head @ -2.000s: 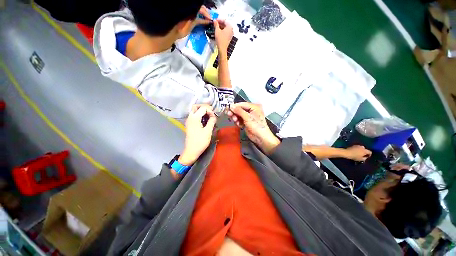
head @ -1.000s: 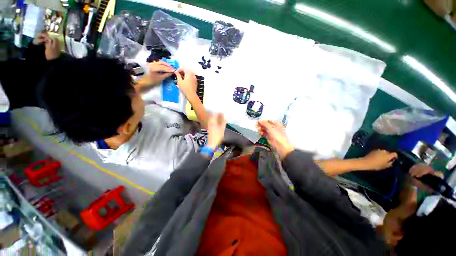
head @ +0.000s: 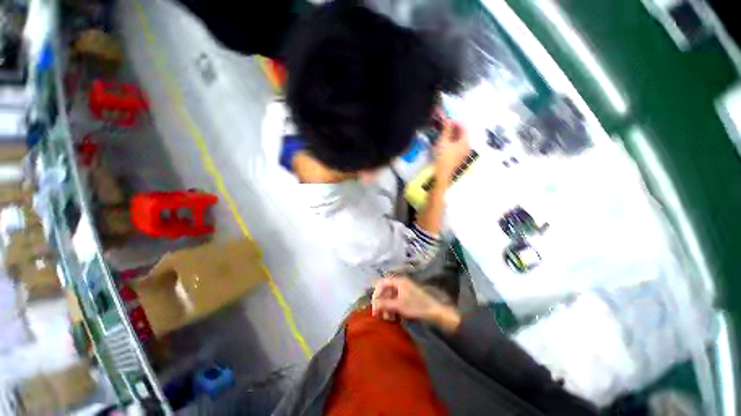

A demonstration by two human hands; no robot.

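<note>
My right hand point(head: 406, 301) is in front of my orange shirt, blurred, its fingers curled inward. I cannot tell whether it holds anything. My left hand cannot be made out. Two dark rounded device parts lie close together on the white sheet point(head: 601, 211), right of and above my right hand. The upper part point(head: 517, 221) is dark with something small beside it. The lower part point(head: 522, 257) shows a lighter inside.
A seated person in a light top point(head: 349, 219) works close by on the left. Small black bits point(head: 497, 138) and crumpled bags point(head: 556, 126) lie on the bench. A red stool point(head: 175, 213) and an open brown carton point(head: 203, 280) stand beyond the yellow-lined aisle.
The view has swung left and tilted, bringing in the aisle, stools and carton. My left hand has gone from sight. My right hand now shows against my shirt, away from the two device parts.
</note>
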